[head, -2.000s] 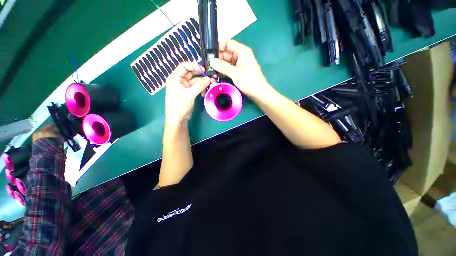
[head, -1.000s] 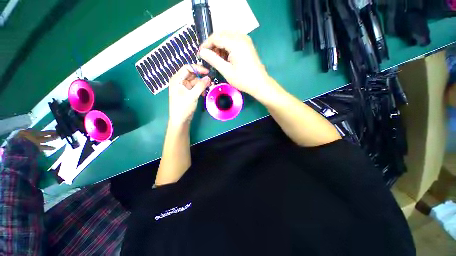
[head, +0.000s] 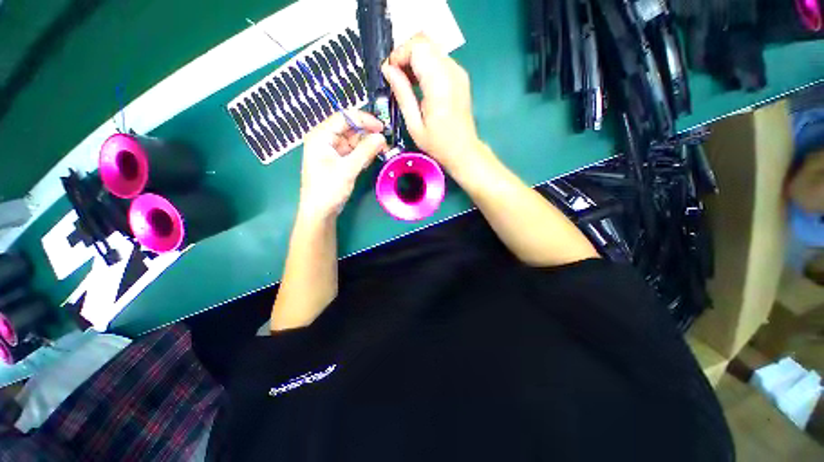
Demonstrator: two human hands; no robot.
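Observation:
A hair dryer body with a pink ring (head: 410, 187) lies on the green bench in front of me, its black handle shell (head: 373, 41) pointing away. My left hand (head: 341, 162) pinches a thin blue lead wire (head: 325, 87) beside the body's neck. My right hand (head: 431, 95) is at the handle's right side, its thumb and fingertips on the shell's edge. A small metallic part (head: 383, 109) shows inside the handle between my hands. What is under my fingertips is hidden.
A white sheet with rows of black strips (head: 291, 101) lies behind my left hand. Two pink-ringed dryer bodies (head: 124, 167) and cut sheets (head: 108, 287) lie at left. Glossy black handle shells (head: 589, 68) are piled at right, above a carton (head: 748, 235). A person's plaid clothing (head: 149, 388) shows lower left.
My right hand has moved off the neck and up along the handle, uncovering the metallic part. The other person's plaid sleeve and hand at left have gone from view.

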